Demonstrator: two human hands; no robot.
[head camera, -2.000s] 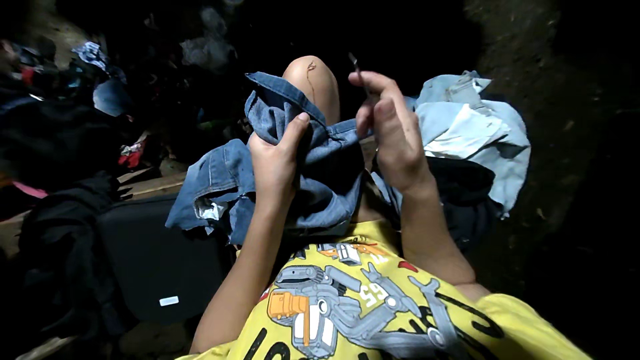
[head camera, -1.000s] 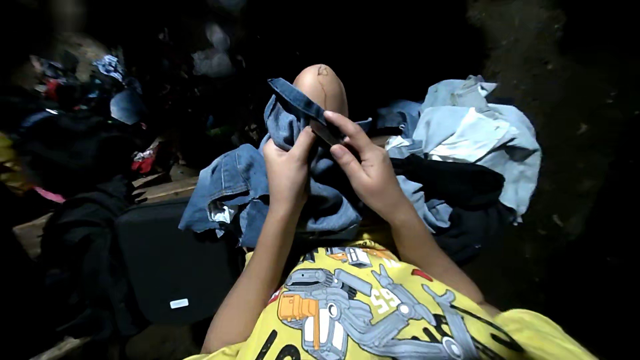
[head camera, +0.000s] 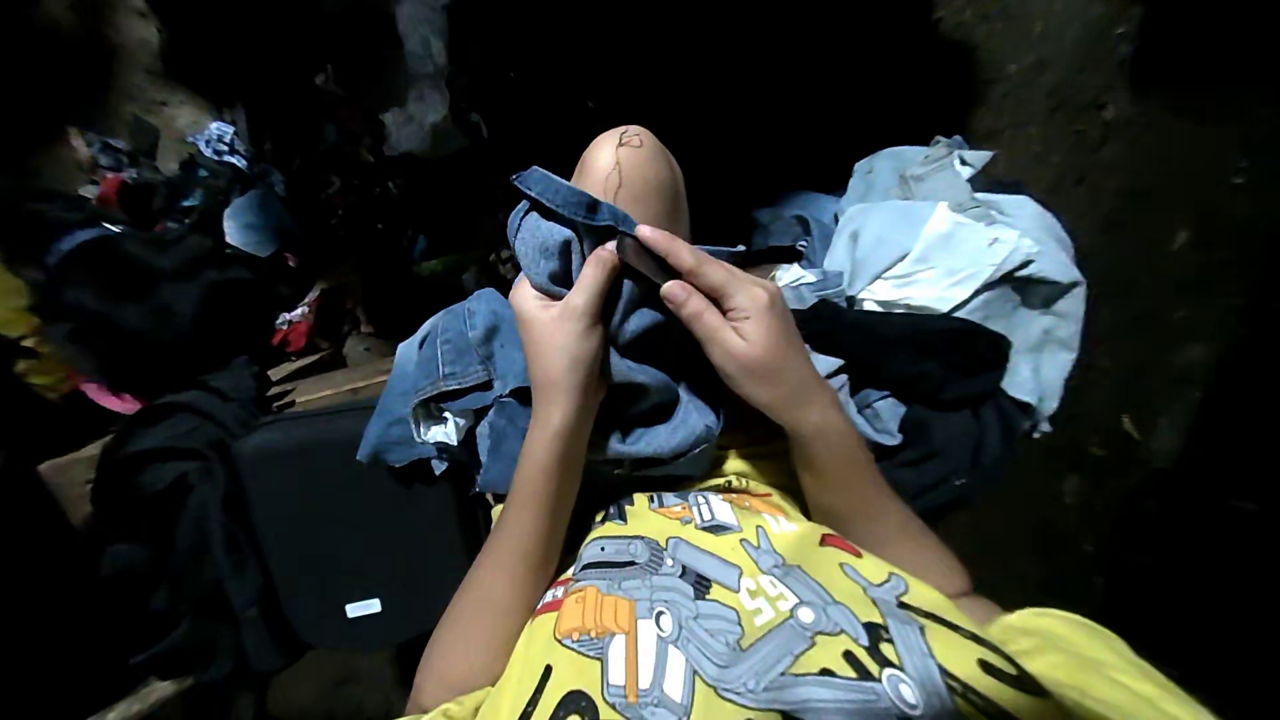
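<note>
Blue denim fabric (head camera: 655, 405) lies bunched over my lap below a bare knee (head camera: 630, 175). My left hand (head camera: 565, 320) grips it, thumb near a raised, seamed strip of denim (head camera: 570, 203). Between thumb and index finger, my right hand (head camera: 735, 320) pinches a small dark, flat object (head camera: 645, 262), perhaps a blade; its tip meets the denim beside my left thumb. Another piece of denim with stitched seams (head camera: 450, 355) hangs left of my left wrist. Thin dark threads (head camera: 618, 165) rest on the knee.
Light blue denim (head camera: 1020, 265) with a white patch is heaped at the right, above black cloth (head camera: 900, 350). At the left are a black padded case (head camera: 350, 530), dark cloth (head camera: 170, 520), wooden strips (head camera: 335, 385) and scattered cloth scraps (head camera: 255, 220). The surroundings are dark.
Two seconds ago my right hand was raised apart from my left with a thin object in its fingers. It has come down to the denim beside my left thumb.
</note>
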